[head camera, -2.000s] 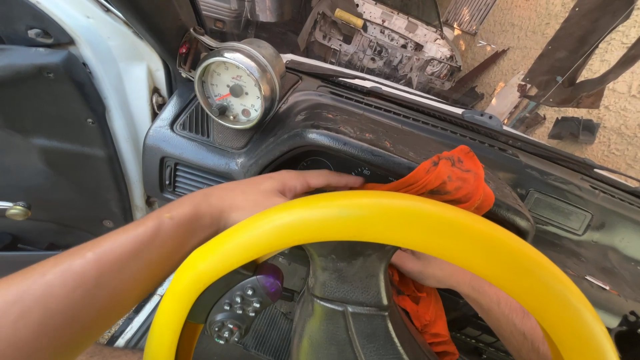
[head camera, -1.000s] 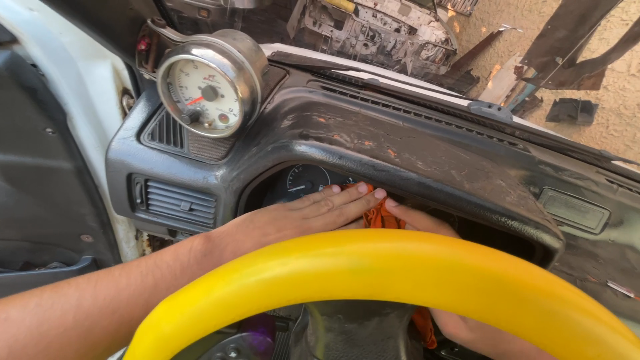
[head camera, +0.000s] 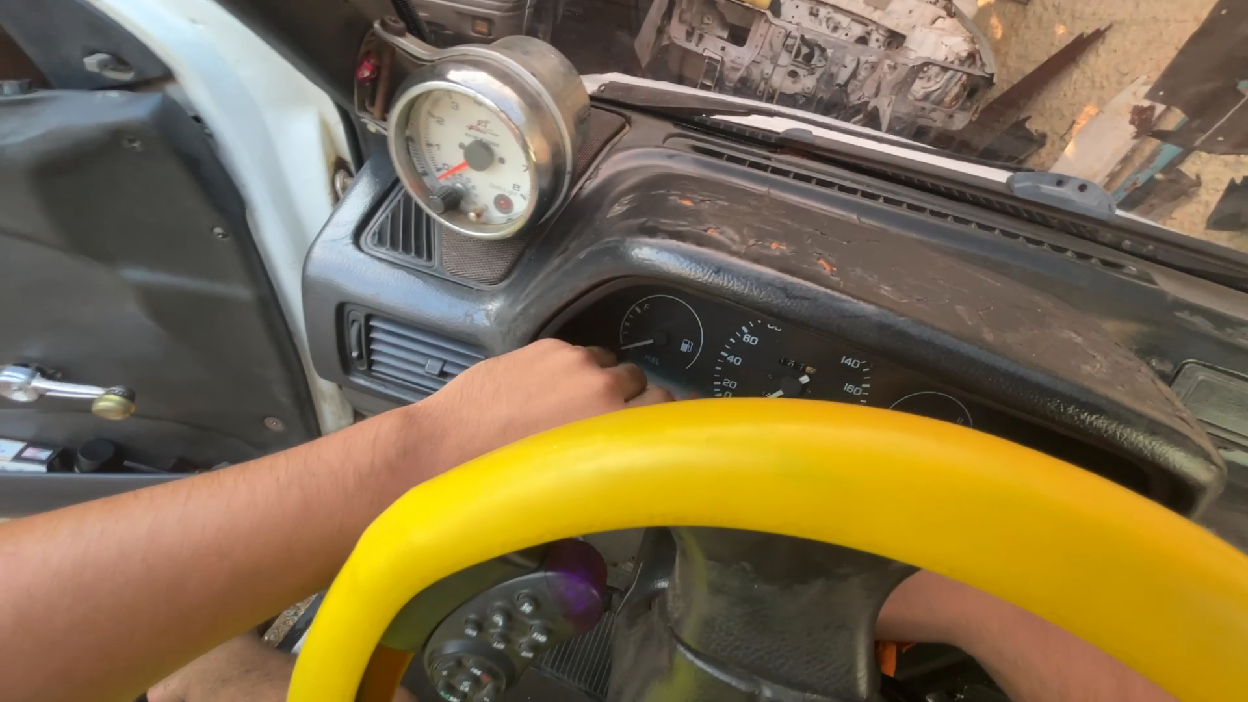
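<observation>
My left hand (head camera: 575, 375) rests at the lower left of the instrument cluster (head camera: 746, 356), beside the fuel gauge, its fingers curled and partly behind the yellow steering wheel (head camera: 702, 458). Whether it holds anything does not show. Of my right arm only the forearm (head camera: 985, 609) appears below the wheel rim; the hand is hidden behind the rim and column. A small bit of orange cloth (head camera: 886, 657) shows near that wrist. Orange shreds lie on the worn dashboard hood (head camera: 780, 244).
A round chrome-cased gauge (head camera: 468, 161) stands on the dashboard's left, above an air vent (head camera: 414, 351). The door panel (head camera: 127, 263) with a window crank (head camera: 68, 390) is at the left. A button pad (head camera: 502, 624) sits behind the wheel. Scrap parts lie beyond the windshield.
The orange cloth, between both hands at the cluster a second ago, is now mostly out of sight. My left hand has curled and sits further left; my right hand has dropped behind the wheel.
</observation>
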